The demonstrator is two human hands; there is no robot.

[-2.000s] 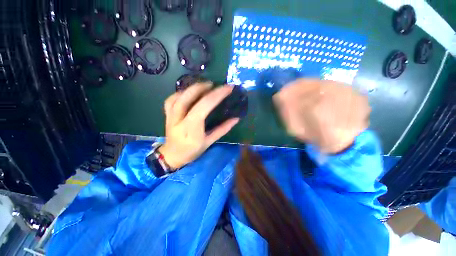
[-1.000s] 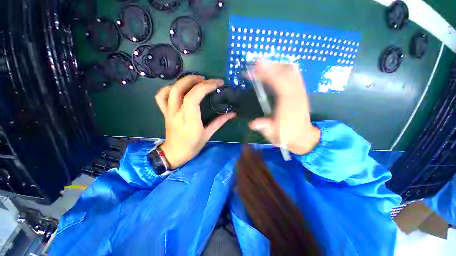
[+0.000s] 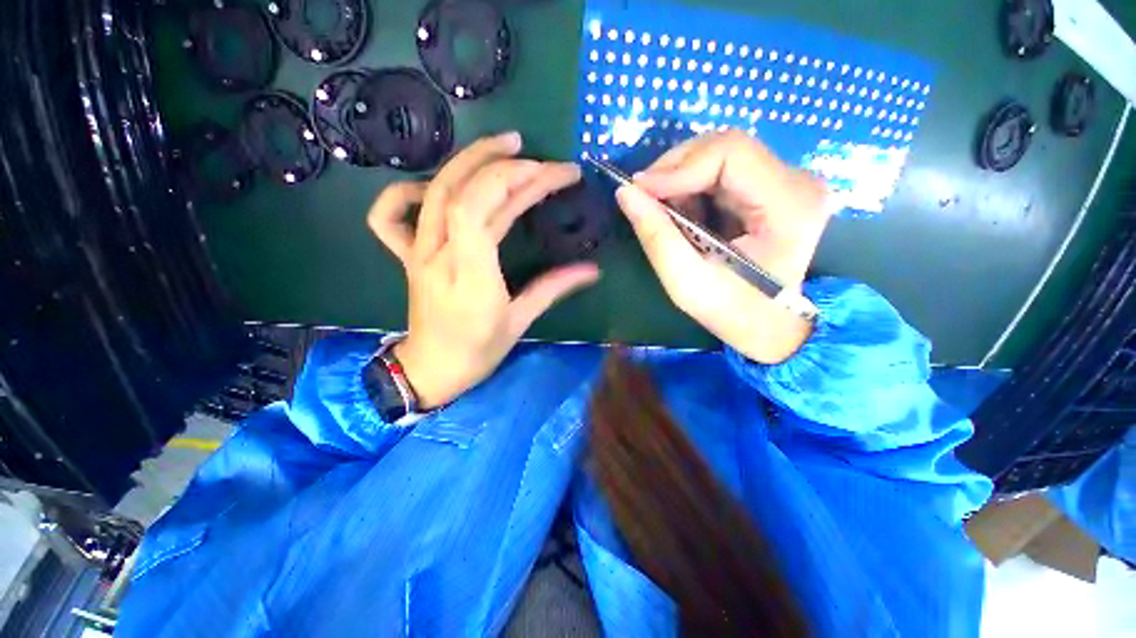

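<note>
My right hand (image 3: 735, 224) grips silver tweezers (image 3: 716, 243), their tips at the lower left corner of the blue sheet (image 3: 747, 112), which bears rows of small white dots. My left hand (image 3: 467, 249) is curved around a round black plastic part (image 3: 571, 224) in front of me, thumb at its near side and fingers at its far side. The part is dark and blurred, and the fingers' exact contact with it is hard to tell.
Several round black parts lie at the left, one (image 3: 405, 119) overlapping another. More (image 3: 1004, 135) lie at the far right. Black trays (image 3: 87, 224) stand at both sides of the green bench (image 3: 897, 293). A brown ponytail (image 3: 673, 499) hangs in front.
The black part between my hands came into clearer view after being covered. A black part now lies overlapping the left group. My right hand has swung round, and the tweezers' tips are at the sheet.
</note>
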